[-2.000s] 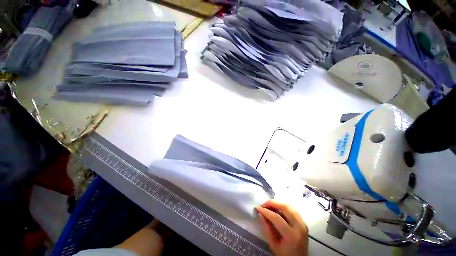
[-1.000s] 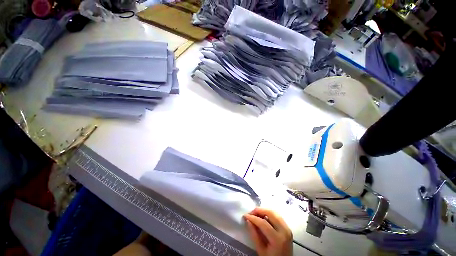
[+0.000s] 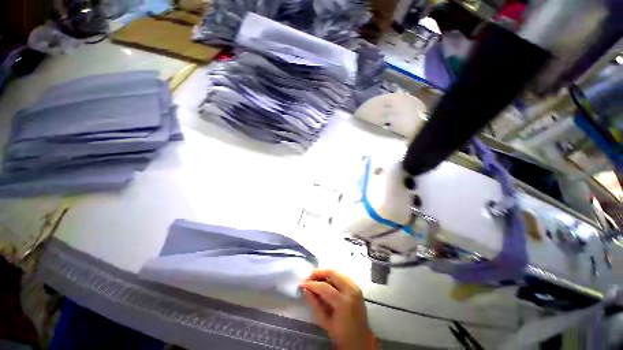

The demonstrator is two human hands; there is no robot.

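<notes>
A folded pale blue-grey fabric piece lies on the white table, its right end narrowing to my right hand. My right hand comes in from the bottom edge, with thumb and fingertips pinched on the near corner of that end. The sewing machine head, white with a blue stripe, stands to the right, beyond my hand. Its needle area is blurred by glare, and the fabric lies left of it. My left hand is not in view.
A flat pile of blue-grey pieces lies at left; a wavy sewn bundle is behind the machine bed. A black tube-like part rises from the head. Black snips lie at lower right. A purple strip wraps the machine.
The view has swung right, so the table things shift left and more of the machine shows. My right hand keeps its hold on the fabric end. The forearm at the lower left has left the picture.
</notes>
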